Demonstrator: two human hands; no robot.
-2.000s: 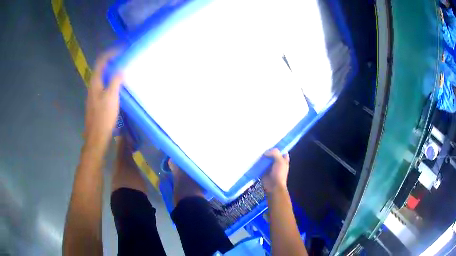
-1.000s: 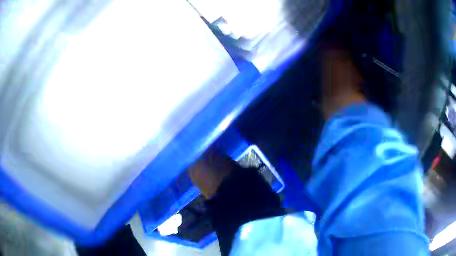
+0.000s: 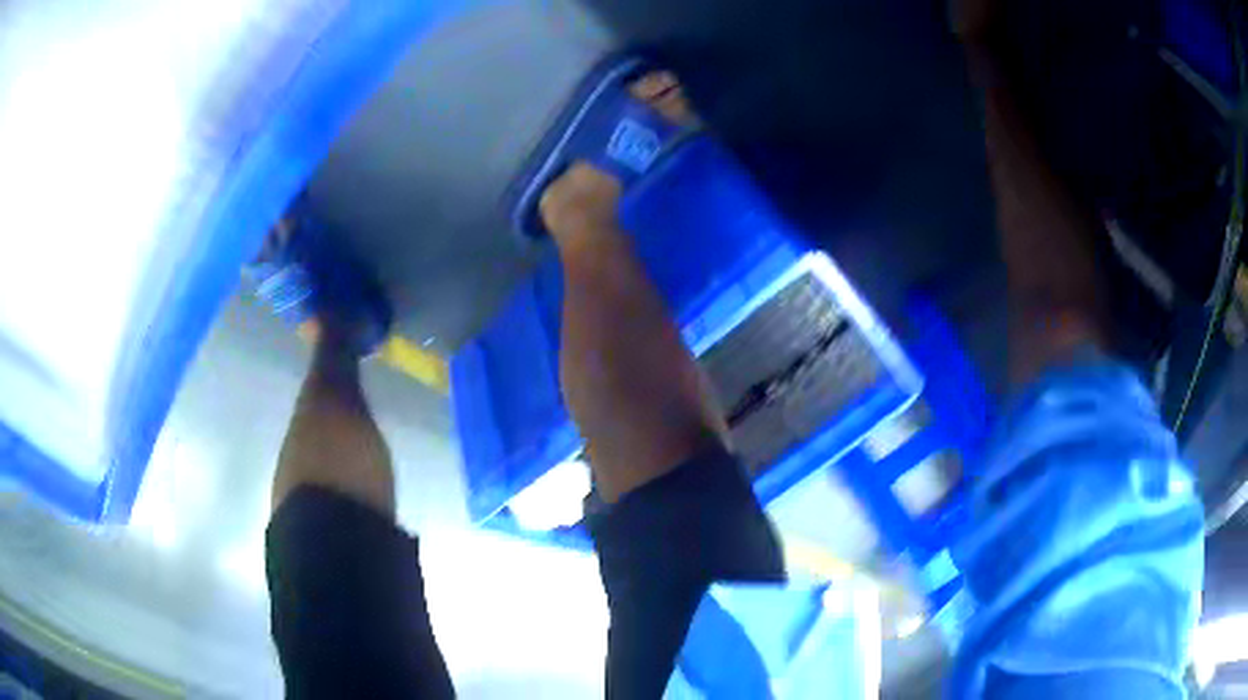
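Observation:
A large blue crate (image 3: 205,260) fills the upper left, blurred and cut off by the picture's edges. Bright white flat parts (image 3: 96,151) show inside it. A second blue crate (image 3: 513,397) stands on the floor around and behind my right leg, holding rows of grey-dark parts (image 3: 794,362) and a small white lump (image 3: 554,495). My right forearm reaches up the right side, and my right hand (image 3: 973,17) is at the top edge, dark and mostly cut off, so its grip is hidden. My left hand is out of the picture.
My feet in blue slippers (image 3: 632,137) are on the grey floor between the crates. Yellow line tape (image 3: 413,361) runs near the left foot. A blue plastic frame or stool (image 3: 890,499) stands right of the second crate. Dark bench structure lies at the far right.
The crate with white parts has shifted to the upper left of the picture. The floor, both feet and more of the dark-parts crate now show. My left hand, seen earliest on the crate's rim, has left view.

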